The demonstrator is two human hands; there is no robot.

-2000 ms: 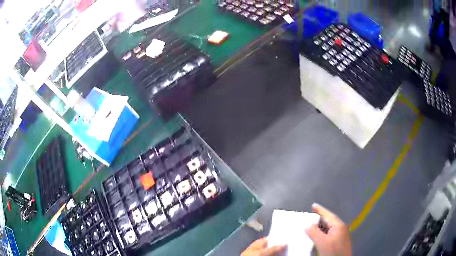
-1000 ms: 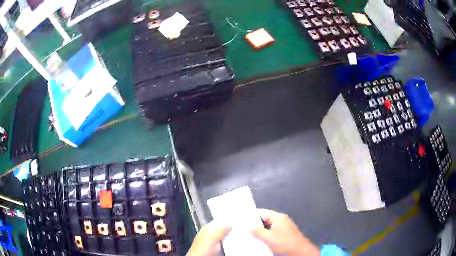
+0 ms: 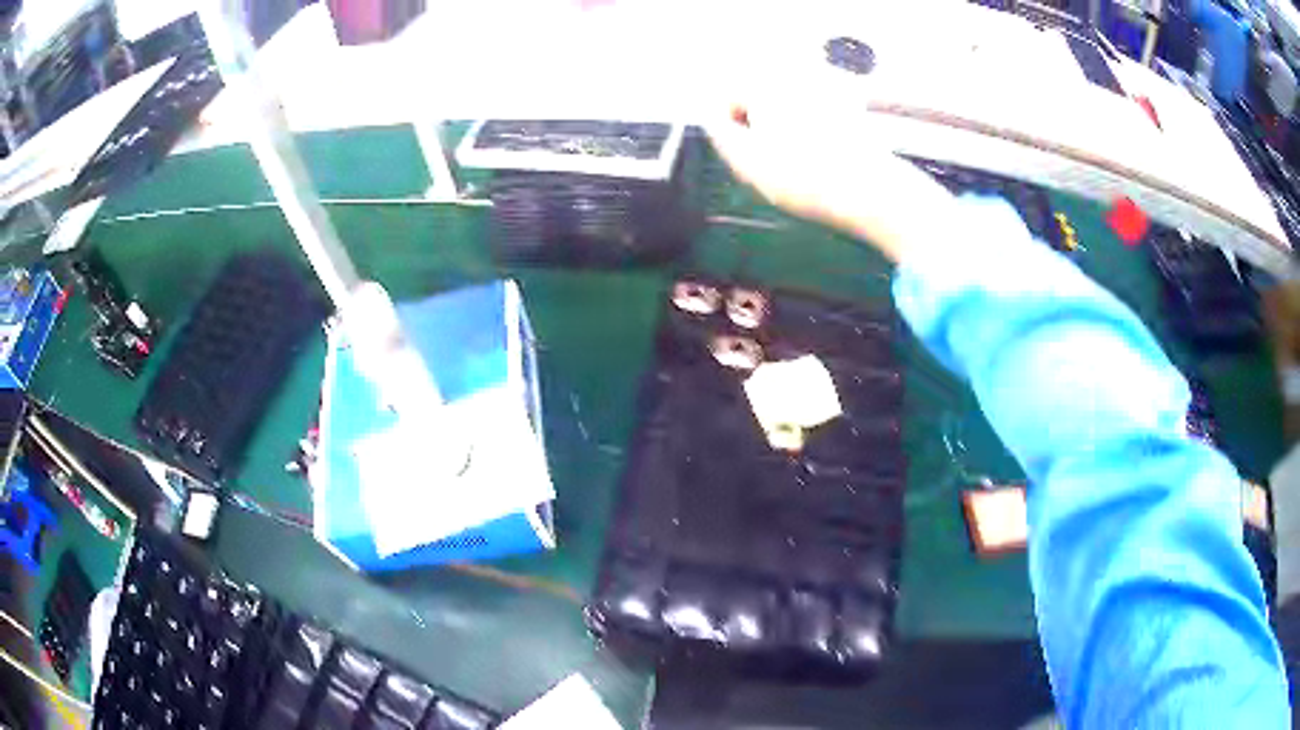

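Observation:
My right arm in a blue sleeve reaches up from the lower right, and my right hand (image 3: 813, 171) is over the bright white shelf (image 3: 570, 72) at the top. The hand is washed out by glare, so its fingers and any held thing cannot be made out. A corner of white paper (image 3: 563, 707) shows at the bottom edge. My left hand is out of the picture. A stack of black blister trays (image 3: 756, 499) lies below my right hand, with a white slip (image 3: 796, 394) and several copper-coloured square parts (image 3: 737, 351) on top.
A blue-and-white box (image 3: 435, 471) stands left of the stack. A black tray (image 3: 235, 357) and a small fixture (image 3: 114, 321) lie farther left. More black trays (image 3: 243, 642) are at the lower left. An orange-edged square (image 3: 998, 516) lies beside my sleeve. Another tray stack (image 3: 585, 214) stands behind.
The view has swung left and up to the bench. My right hand has left the white paper and stretched up to the shelf. My left hand has gone out of view.

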